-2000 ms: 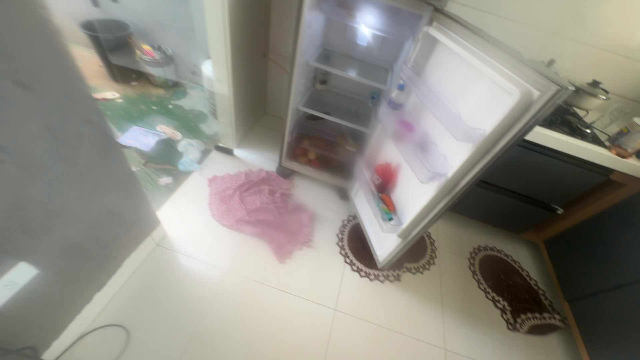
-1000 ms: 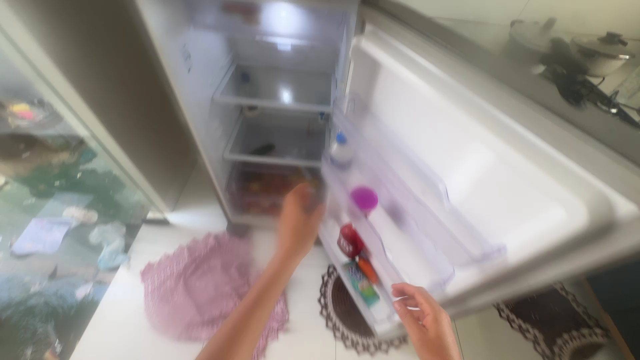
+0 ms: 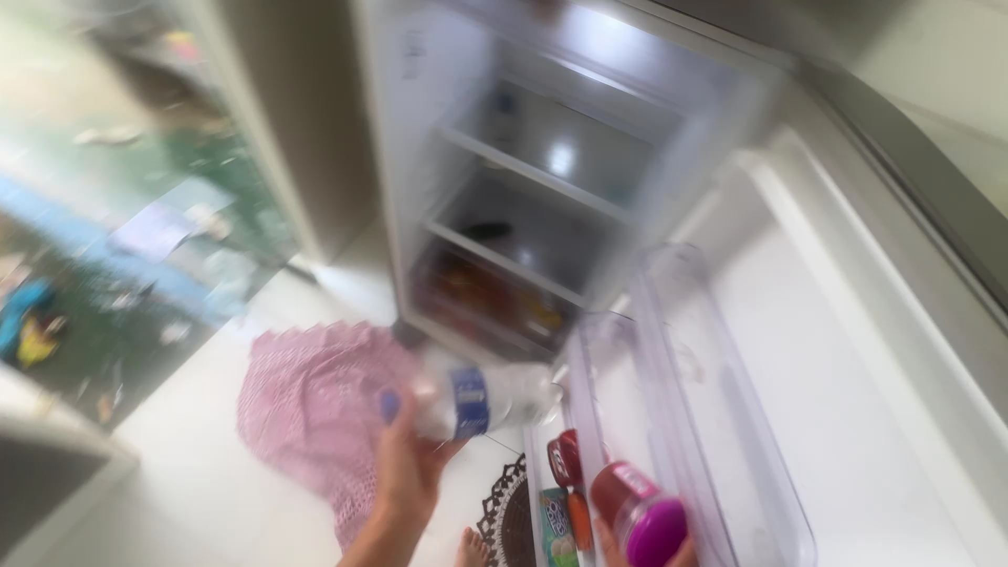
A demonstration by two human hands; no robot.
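Observation:
My left hand [image 3: 417, 457] is closed around a clear plastic bottle [image 3: 512, 394] with a blue label and blue cap, tipped sideways in front of the open refrigerator. At the bottom right my right hand [image 3: 610, 543] grips a jar with a purple lid [image 3: 657, 529] and dark red contents, beside the door shelves. A red container [image 3: 565, 458], an orange item [image 3: 579, 520] and a green printed package [image 3: 557, 526] stand in the lowest door bin [image 3: 535, 457]. Motion blur softens the bottle and the fridge interior.
The refrigerator door [image 3: 835, 378] stands open at right. Inside are glass shelves [image 3: 535, 177] and a drawer [image 3: 488, 303] with food. A pink cloth [image 3: 315, 402] and a brown crocheted mat [image 3: 512, 520] lie on the tiles. A glass panel and scattered items are at left.
My left hand has moved from the fridge's lower interior and now holds the bottle, which stood on the door before. My right hand has left the door's edge and holds the purple-lidded jar.

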